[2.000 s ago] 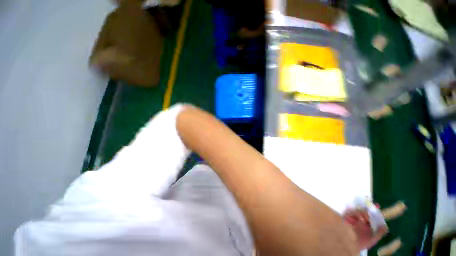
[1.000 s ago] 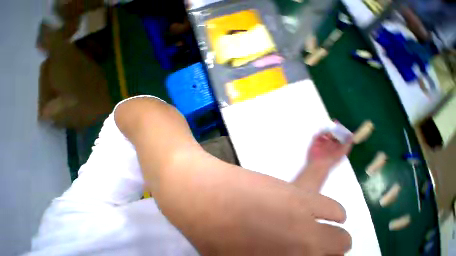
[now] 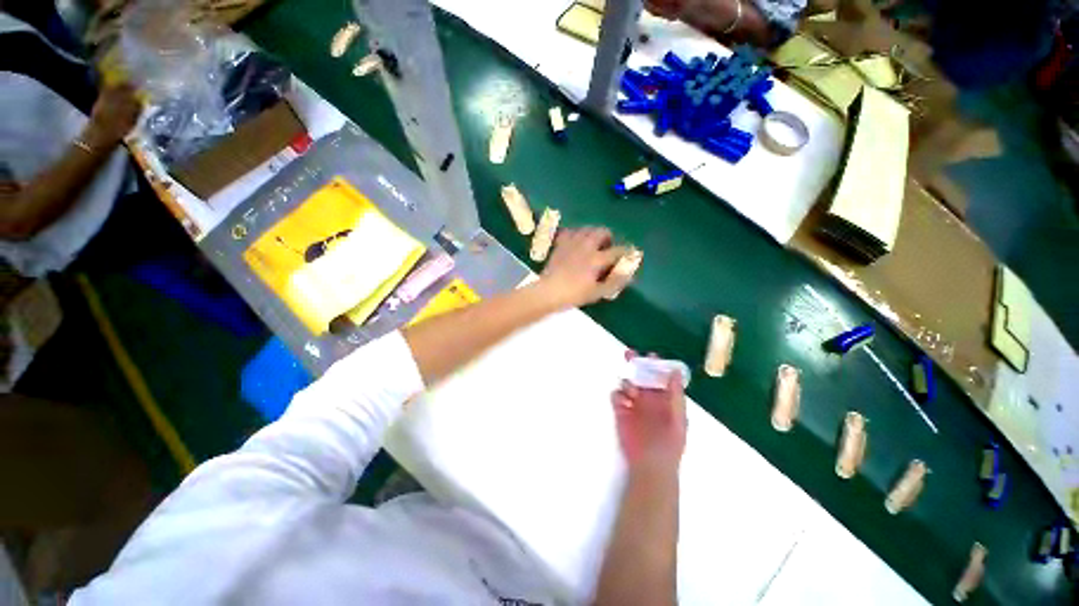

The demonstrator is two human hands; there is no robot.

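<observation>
My left hand (image 3: 582, 265) reaches over the green conveyor belt (image 3: 674, 278), with its fingers on a small tan part (image 3: 625, 272) at the belt's near side. My right hand (image 3: 651, 420) holds a clear-white squeeze bottle (image 3: 658, 373) over the near edge of the belt, beside the white board (image 3: 521, 438). The bottle's tip is too small to make out. More tan parts lie spaced along the belt, one (image 3: 719, 346) just right of my hands.
A grey flat package (image 3: 237, 255) with a yellow panel and folded yellow paper lies left. Grey posts (image 3: 420, 113) stand by the belt. A blue pile (image 3: 692, 101), a tape roll (image 3: 784, 133) and yellow sheets (image 3: 870, 172) lie across it. A person's arm (image 3: 53, 201) is at far left.
The view has turned and shows more of the belt. My left hand has moved out from close in front of the camera to a tan part. The bottle stays in my right hand.
</observation>
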